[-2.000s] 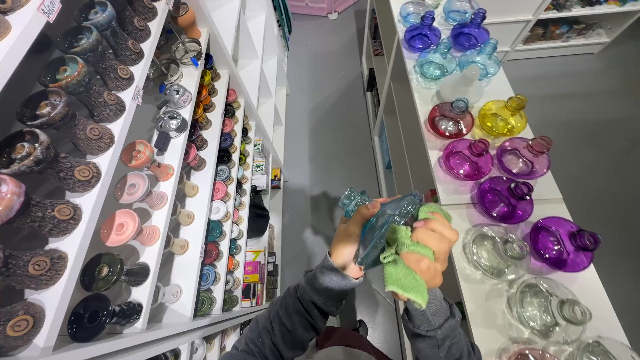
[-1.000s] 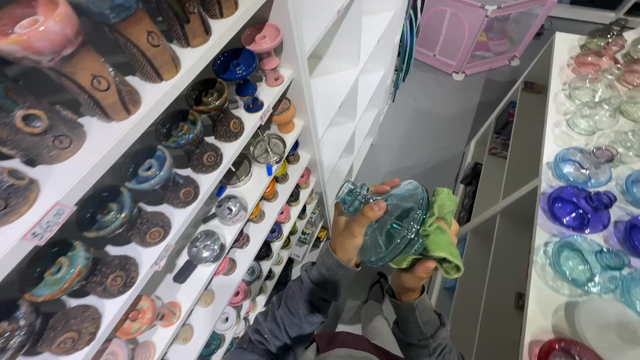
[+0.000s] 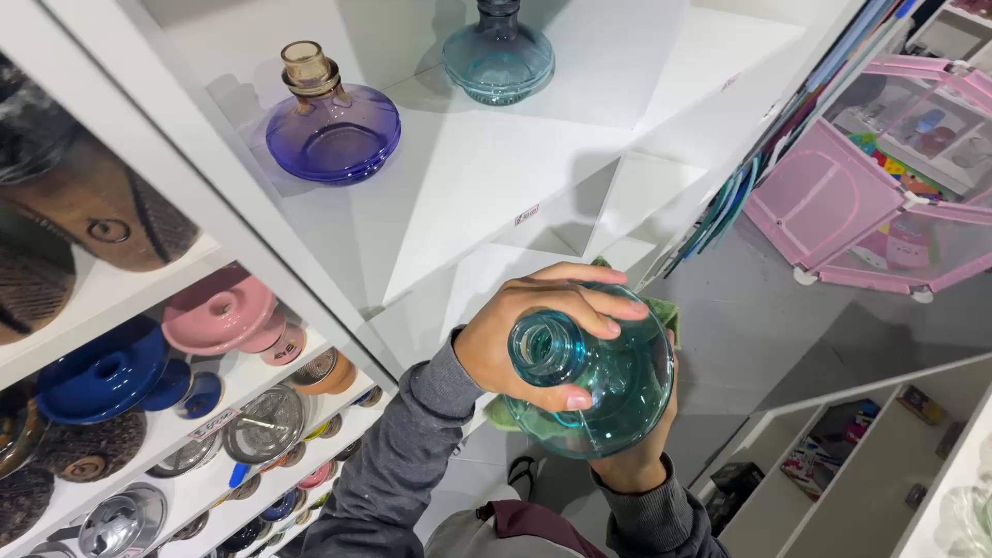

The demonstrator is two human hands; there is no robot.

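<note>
Both hands hold a teal glass hookah base over the aisle, its open mouth tilted up toward me. My left hand grips around the neck and shoulder, fingers spread over the glass. Behind and beneath it, my right hand supports the body and is mostly hidden by it. A green cloth shows behind the glass at its upper right and lower left. On the white shelf ahead stand a purple glass base with an amber neck and a blue-teal glass base.
Shelves of ceramic hookah bowls, including a blue one and a pink one, line the left. Hoses hang at the shelf unit's end. A pink playpen stands on the floor. A low white cabinet is at lower right.
The view has swung from the counter of glass bases to the white shelf. The teal base has turned so its mouth faces me, and my left hand now wraps over its neck and shoulder.
</note>
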